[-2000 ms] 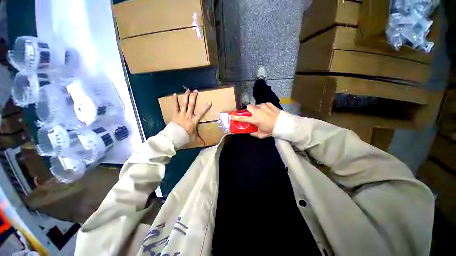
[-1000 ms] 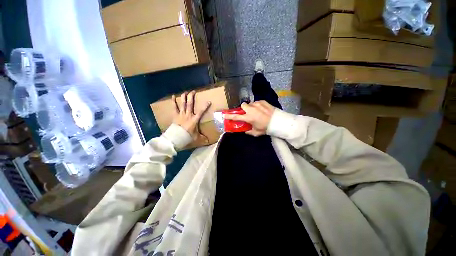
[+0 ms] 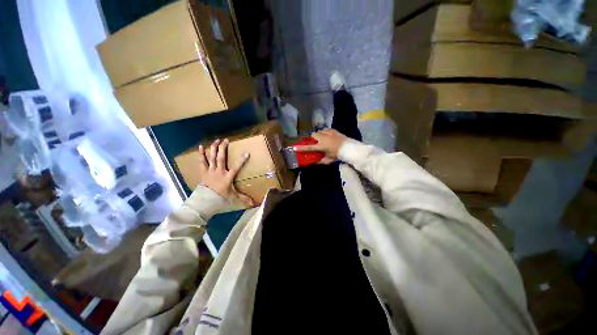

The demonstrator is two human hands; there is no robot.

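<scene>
A small brown carton (image 3: 256, 154) lies on the green surface in front of me, its top flaps closed. A shiny bit of clear tape (image 3: 270, 175) shows on its top near the right edge. My left hand (image 3: 222, 175) lies on the carton top with fingers spread. My right hand (image 3: 329, 145) grips a red tape dispenser (image 3: 307, 152) at the carton's right side. The dispenser's pale front end is at the carton's right face; I cannot tell if it touches.
A larger closed carton (image 3: 163, 65) lies beyond on the green surface (image 3: 171, 145). Clear plastic items (image 3: 98, 167) cover the white worktop (image 3: 65, 46) at left. Large brown cartons (image 3: 504, 98) stand at right, with clear bags (image 3: 550, 19) on top. My shoe is on the grey floor (image 3: 337, 46).
My right hand and the red dispenser have moved from the carton's top to its right side. My left hand stays on the carton. The view has shifted, and the cartons appear further left.
</scene>
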